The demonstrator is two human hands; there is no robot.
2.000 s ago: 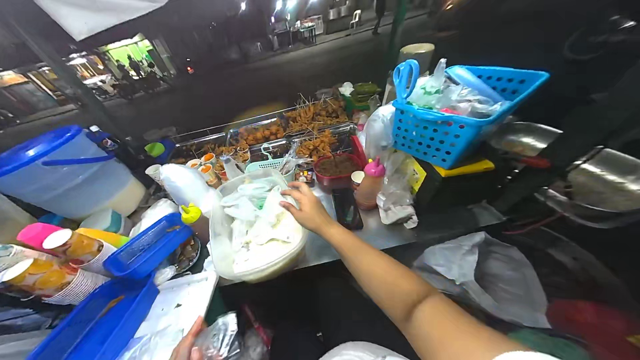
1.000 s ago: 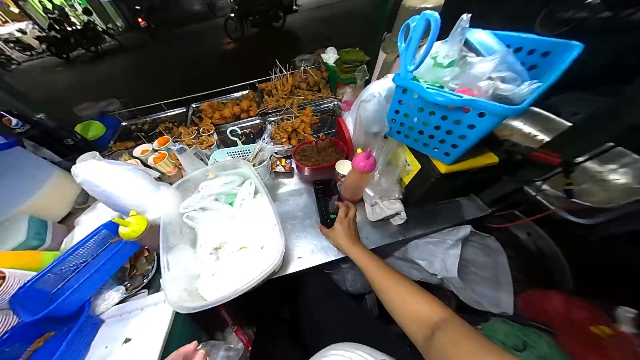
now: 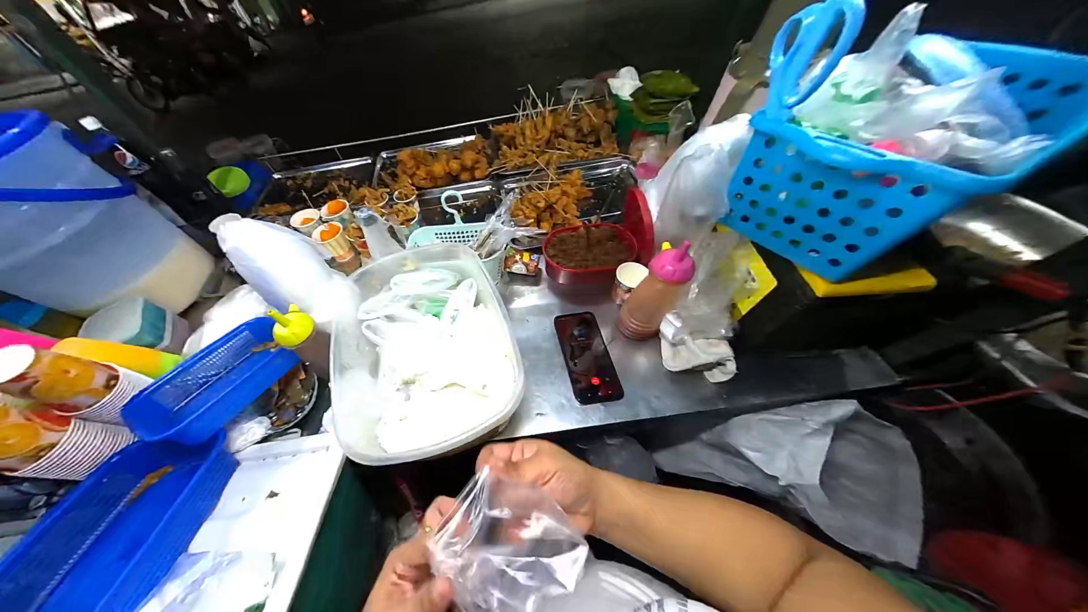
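Note:
A clear plastic bag is stretched between both hands near the counter's front edge. My left hand pinches its left side, and my right hand grips its upper rim. Just beyond them sits a translucent plastic tub holding white plastic bags. To its right a smartphone lies face up on the steel counter. Beside the phone stand a squeeze bottle with a pink cap and a paper cup. A red container of brown sauce is behind them.
Metal trays of fried food and skewers line the back. A blue perforated basket with plastic bags stands at the right. Blue plastic baskets, stacked paper cups and a large lidded bucket occupy the left.
My right hand has moved from the tub to the phone, then down to the clear bag by my left hand. The phone lies uncovered. Both hands now hold the bag.

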